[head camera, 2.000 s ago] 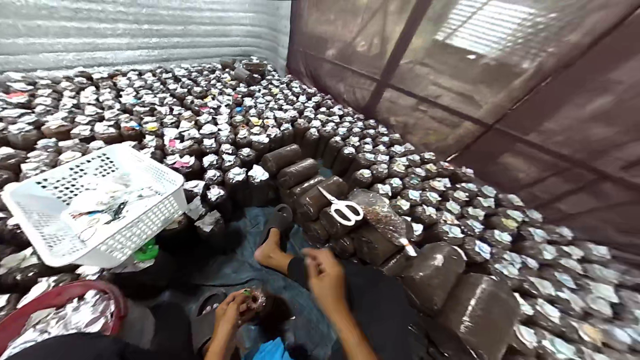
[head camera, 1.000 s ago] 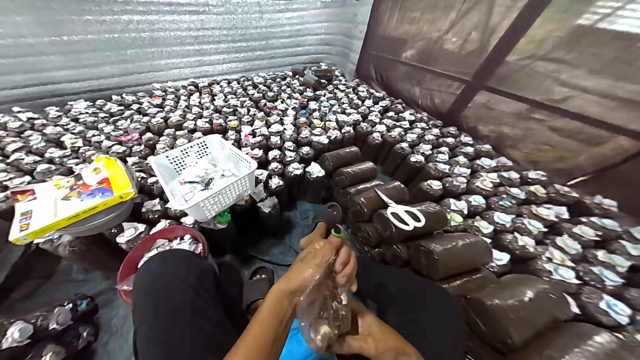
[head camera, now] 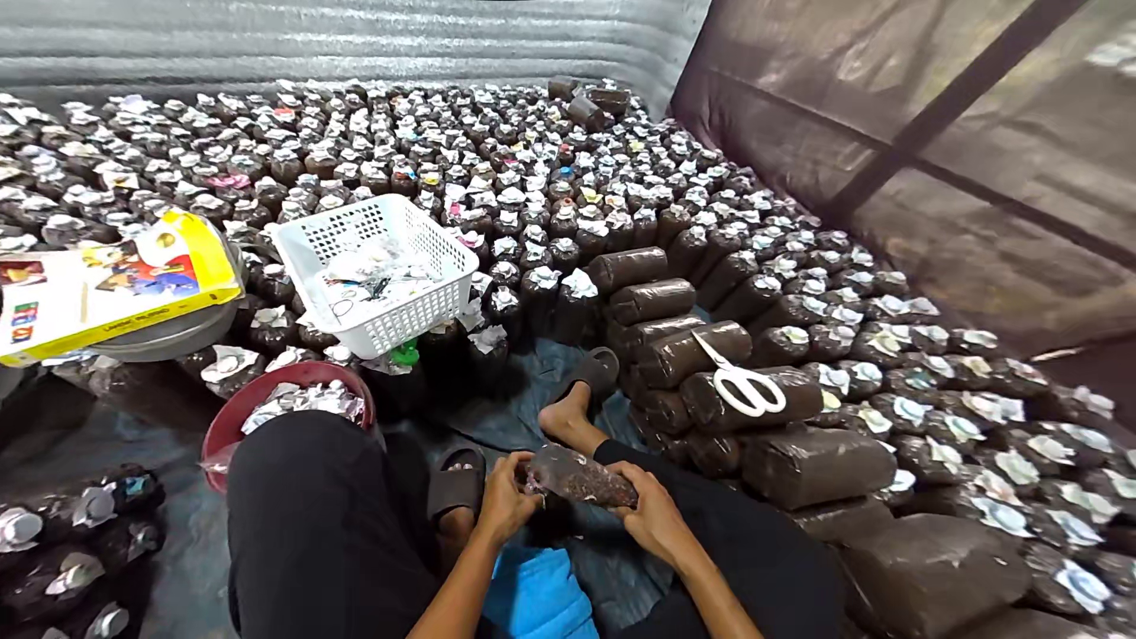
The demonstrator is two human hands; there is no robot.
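Note:
Between my knees, a clear plastic bag of dark substrate (head camera: 581, 477) lies on its side, held at both ends. My left hand (head camera: 510, 497) grips its open-looking, gathered end, and my right hand (head camera: 652, 515) holds the rounded end. Below them is a blue cloth (head camera: 541, 596). White-handled scissors (head camera: 745, 388) rest on stacked filled brown bags (head camera: 812, 466) to the right. A white plastic basket (head camera: 399, 324) with small plastic pieces and rubber bands stands ahead on the left. Beside my left knee sits a red basin (head camera: 217, 444) holding torn paper pieces.
Rows of upright filled bags with paper-covered necks (head camera: 532, 177) fill the floor ahead and to the right. A yellow printed box (head camera: 133, 280) lies on a round grey container (head camera: 173, 337) at left. More capped bags (head camera: 75, 572) lie at lower left. Dark sheeting (head camera: 923, 177) walls the right side.
Both hands were together around the bag's neck and body one second ago; now they are apart at its two ends, and the bag has turned from upright to sideways.

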